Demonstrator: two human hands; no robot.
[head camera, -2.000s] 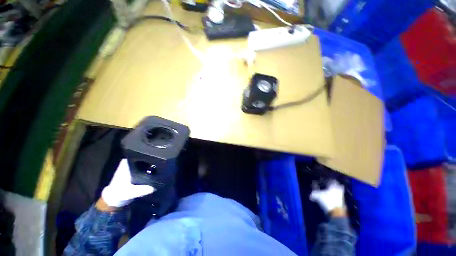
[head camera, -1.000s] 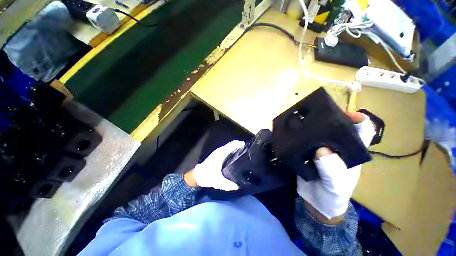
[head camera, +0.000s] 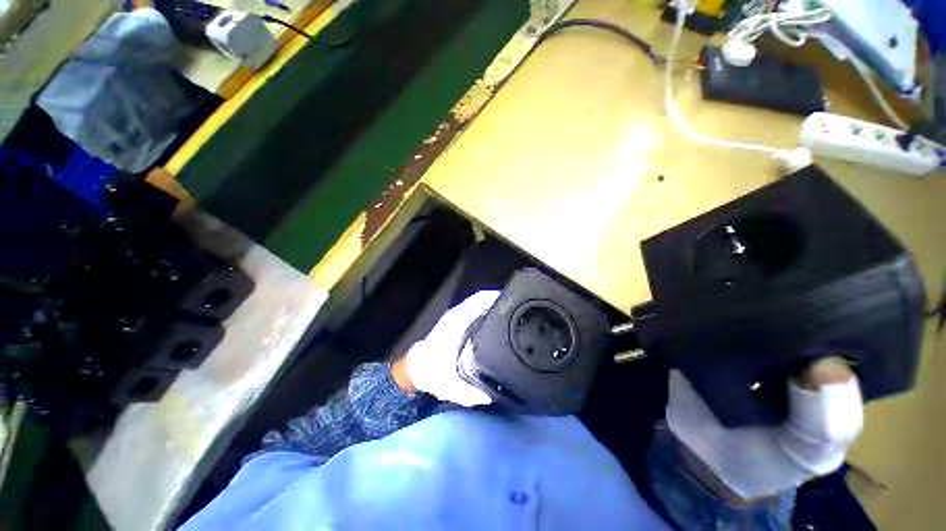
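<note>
My left hand (head camera: 453, 351), in a white glove, holds a black socket module (head camera: 545, 337) in front of my body, its round recessed socket facing up. My right hand (head camera: 773, 430), gloved with a bare fingertip showing, holds a larger-looking black socket module (head camera: 778, 280) from below, close to the camera. Metal contact pins (head camera: 627, 343) bridge the narrow gap between the two modules. How far the pins sit in the left module cannot be told.
Piled modules (head camera: 187, 347) lie on a pale sheet (head camera: 254, 363) at left, beside the green conveyor belt (head camera: 353, 114). On the tan bench (head camera: 581, 135) are a white cable (head camera: 690, 130), a black adapter box (head camera: 762, 81) and a white extension strip (head camera: 869, 142).
The right module has moved right and nearer the camera. The left module has turned so its round socket faces up. Pins now show between the modules. The view has shifted slightly.
</note>
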